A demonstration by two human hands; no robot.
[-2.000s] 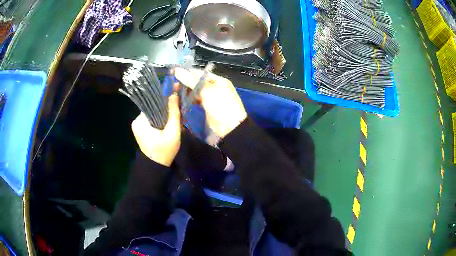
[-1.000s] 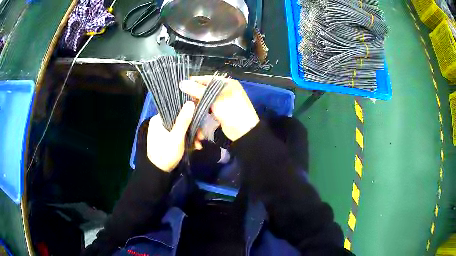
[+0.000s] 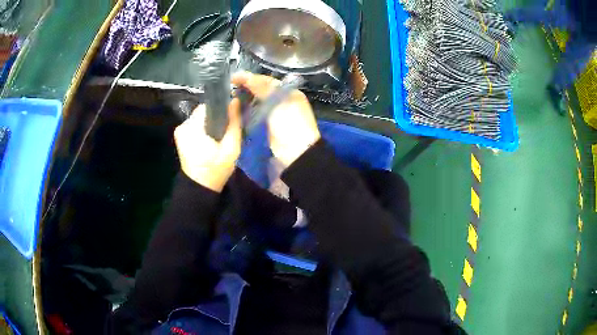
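Note:
My left hand (image 3: 208, 149) is closed around an upright bundle of grey wires (image 3: 217, 98), with blurred pale tips at the top. My right hand (image 3: 292, 124) is just to its right and holds a smaller, blurred bunch of grey wires (image 3: 260, 110) tilted up to the right. The fingers of my right hand reach towards the left bundle; motion blur hides whether they touch it. The dark blue lap bin (image 3: 357, 145) is below my hands, partly hidden by my arms.
Ahead is a round machine with a silver disc (image 3: 288, 40). Black-handled scissors (image 3: 206, 31) and a purple-white cloth (image 3: 131, 33) lie left of it. A blue tray (image 3: 514, 134) of grey wires is at right, a light-blue tray (image 3: 23, 170) at left. A blurred blue shape (image 3: 569, 55) is at upper right.
The wires in my left hand were fanned wide and now form a narrow, upright bundle. The bunch in my right hand has blurred with motion. A blue shape has appeared at the upper right.

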